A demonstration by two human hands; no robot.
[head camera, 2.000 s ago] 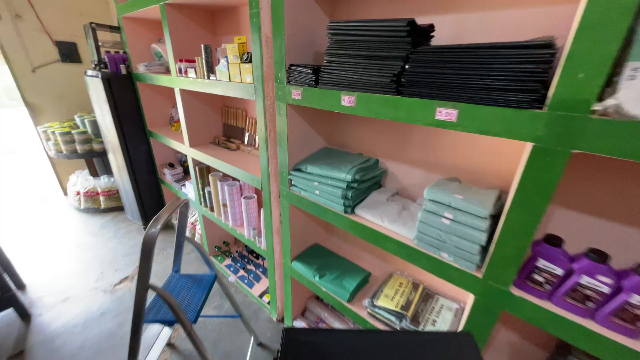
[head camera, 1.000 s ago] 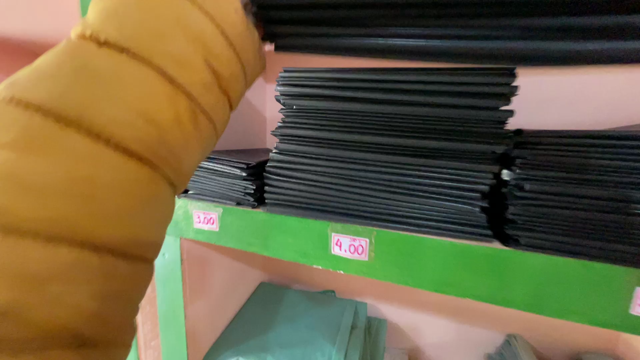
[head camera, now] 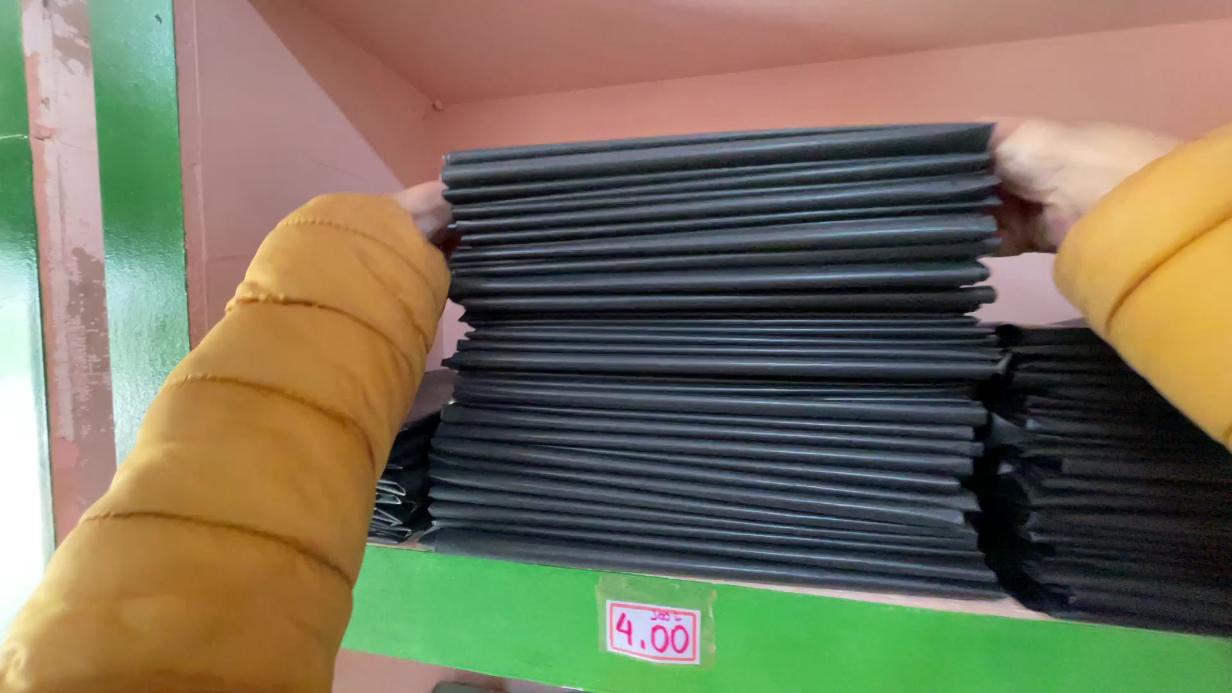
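A tall stack of folded black plastic bags (head camera: 722, 385) stands on a green-edged shelf. At the upper left side of the stack is my left hand (head camera: 425, 207), mostly hidden behind a mustard padded sleeve. My right hand (head camera: 1059, 178) is against the upper right side, its fingers partly behind the folded edges. Both hands hold the upper part of the stack between them. The upper bags lie directly on the lower ones.
A low black stack (head camera: 399, 491) is at the left, and another black stack (head camera: 1126, 472) at the right. A price tag (head camera: 653, 631) is on the green shelf edge (head camera: 481, 606). A green upright (head camera: 144, 241) and pink walls frame the compartment.
A second ago a black bundle was above the central stack; now the stack is taller, with bags resting on top. My right hand has come into view. The view is much closer than two seconds ago.
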